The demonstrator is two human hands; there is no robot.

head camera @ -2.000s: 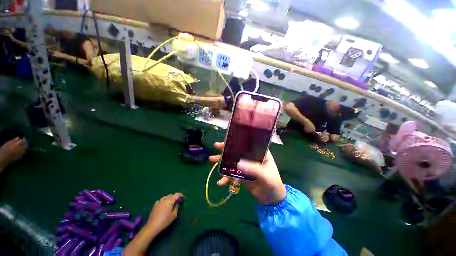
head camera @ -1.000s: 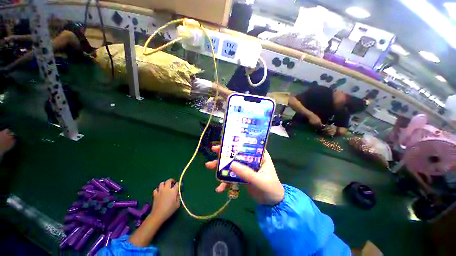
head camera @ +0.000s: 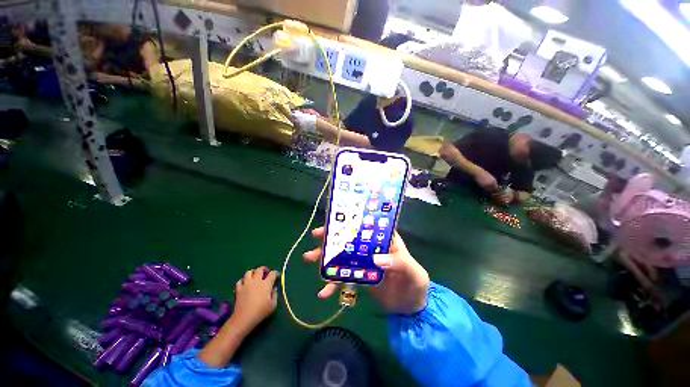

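Observation:
My right hand [head camera: 401, 276], in a blue sleeve, holds a smartphone [head camera: 365, 217] upright, its lit screen showing app icons and my thumb over its lower right. A yellow cable [head camera: 286, 276] loops from the phone's bottom edge. My left hand [head camera: 256, 296] rests low over the green bench, fingers curled, with a small bit of purple at the fingertips, likely a battery cell; most of it is hidden. A loose pile of purple battery cells [head camera: 155, 314] lies left of it. A round black ribbed housing [head camera: 334, 363] lies between my arms, cut off by the bottom edge.
The green bench [head camera: 219, 181] has metal posts and a yellow sack [head camera: 227, 98] across it. A white power strip [head camera: 355, 68] hangs overhead. Workers sit opposite. A black round part [head camera: 567, 299] and a pink fan [head camera: 657, 227] are at right; a carton corner [head camera: 558, 378] shows below.
The phone screen has gone from a dark reddish picture to bright app icons. The view has shifted slightly, and the black housing shows more fully. Both hands keep about the same pose.

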